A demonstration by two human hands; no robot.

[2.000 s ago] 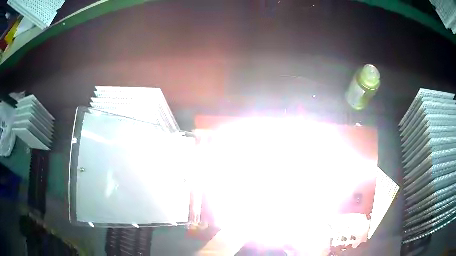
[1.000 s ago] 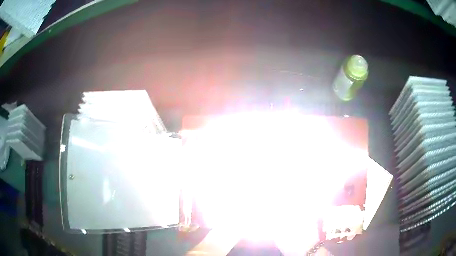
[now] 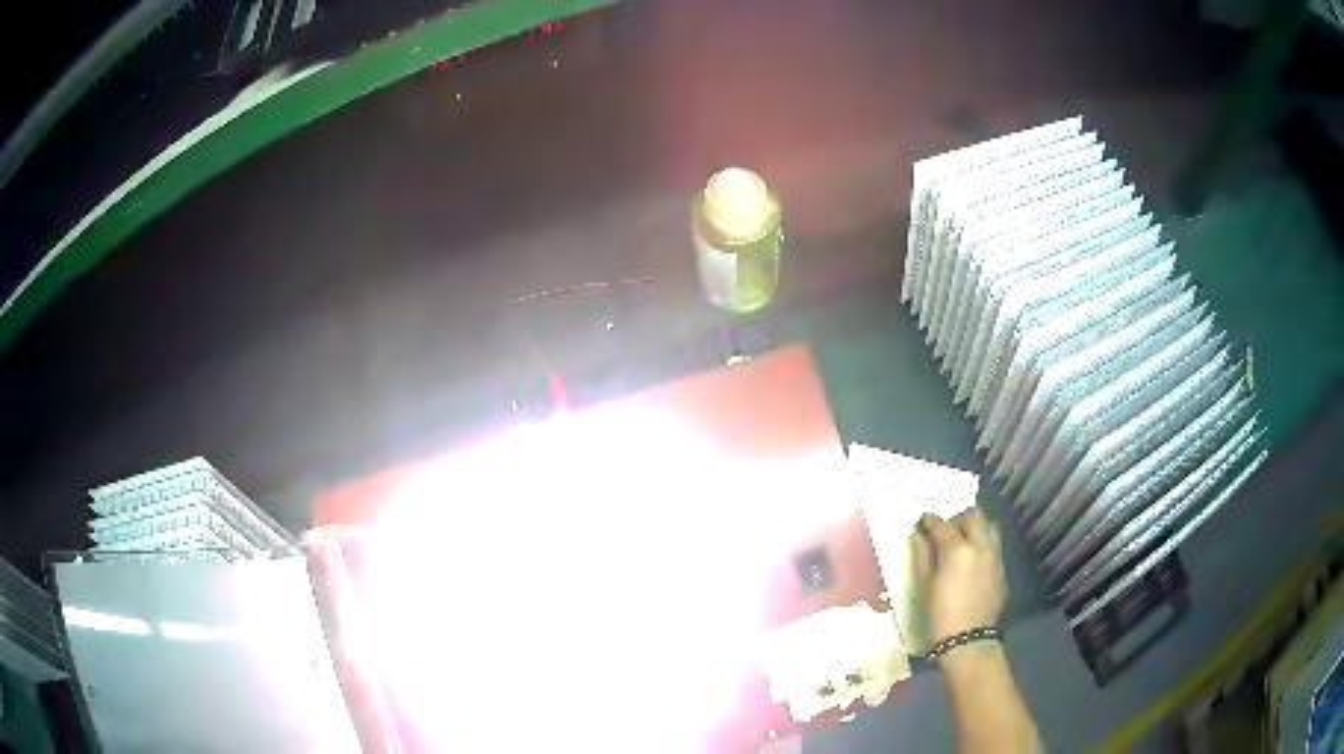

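Observation:
My right hand (image 3: 961,582), bare with a dark beaded bracelet, is over the white card (image 3: 907,479) at the right edge of the orange-red test fixture (image 3: 767,398). Its fingers are bent down onto the card beside a pale yellow strip; whether they grip either is not clear. A lit LED board (image 3: 560,589) glares white on the fixture and hides its details. The clear cover (image 3: 199,663) lies open to the left. My left hand is not seen.
Many white boards stand upright in a black rack (image 3: 1128,626) at the right. Another board stack (image 3: 192,508) is behind the cover. A yellow-green bottle (image 3: 737,251) stands behind the fixture. A lumpy cream pad (image 3: 837,656) and black switch (image 3: 814,570) are on the fixture's right.
The view has turned to the right, so the fixture appears lower left and tilted. My right hand now shows clearly at the card; the blurred hand shapes at the fixture's front edge are gone from view.

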